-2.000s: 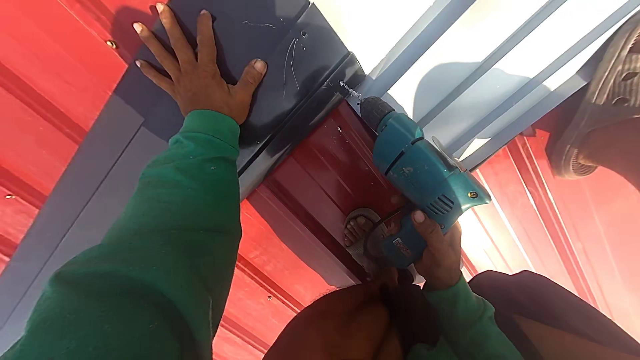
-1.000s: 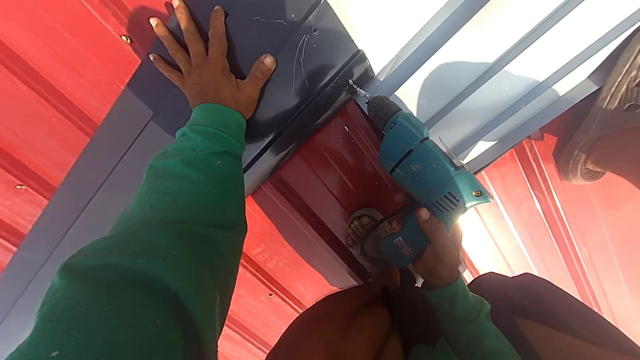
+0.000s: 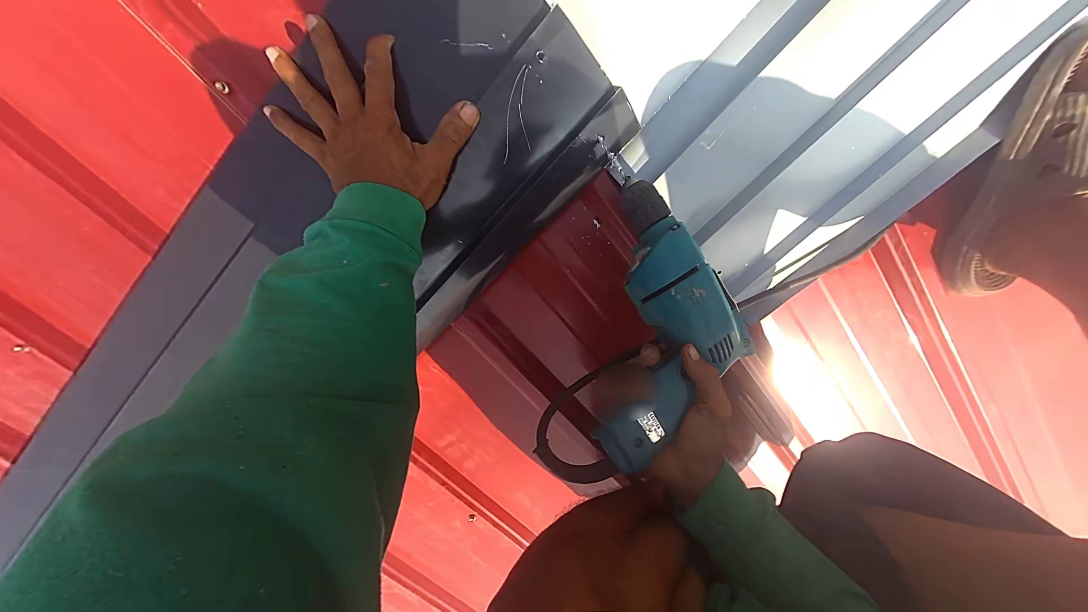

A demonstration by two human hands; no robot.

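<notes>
My left hand [image 3: 374, 140] lies flat with fingers spread on a dark grey sheet-metal flashing [image 3: 501, 161]. Around the handle of a teal corded power drill [image 3: 688, 289] my right hand [image 3: 701, 416] is closed. The drill's black chuck points up and left, and its bit meets the flashing's folded edge near the corner, with bright metal shavings around it. Scratch marks and a small hole show on the flashing to the right of my left thumb. The exact depth of the bit cannot be told.
Red ribbed metal sheets [image 3: 76, 144] with screws run below and beside the flashing. White ribbed sheets [image 3: 816, 144] lie at upper right. The drill's cord [image 3: 552, 416] loops beside its handle. A foot in a clog-style shoe [image 3: 1033, 161] is at right; bent knees are at the bottom.
My left hand stays spread on the flashing. The drill, still in my right hand, has tilted more upright, and its cord now shows looped left of the handle.
</notes>
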